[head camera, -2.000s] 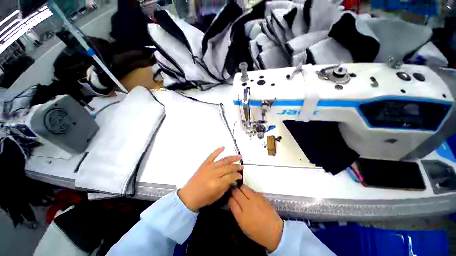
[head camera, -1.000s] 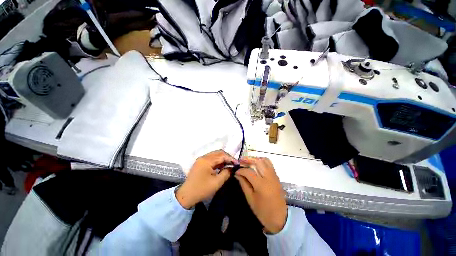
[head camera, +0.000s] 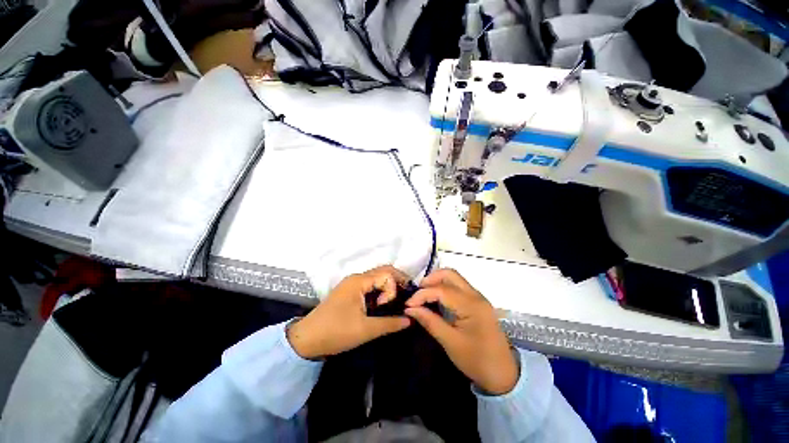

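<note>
A white garment panel [head camera: 346, 195] with a narrow black edge lies on the table left of the needle area. Its near corner runs to the table's front edge, where my left hand [head camera: 350, 316] and my right hand [head camera: 467, 329] pinch its black edge between their fingertips. The fingertips nearly meet, and a small black fabric piece [head camera: 387, 303] shows between them. Its exact shape is hidden by the fingers. The sewing machine [head camera: 554, 130] stands right of the panel, and nothing shows under its needle.
Folded panels [head camera: 173, 182] lie at left, beside a grey machine part [head camera: 76, 130]. More panels [head camera: 346, 39] are heaped behind. Black cut pieces [head camera: 562, 225] lie under the machine arm, near a brass-tan block [head camera: 475, 219]. A phone [head camera: 668, 292] lies at right. Blue crates [head camera: 623, 402] are below.
My hands have drawn the panel's black edge toward me, over the table's front edge. My fingers have closed together on it. The view has shifted, so the machine appears higher and further right.
</note>
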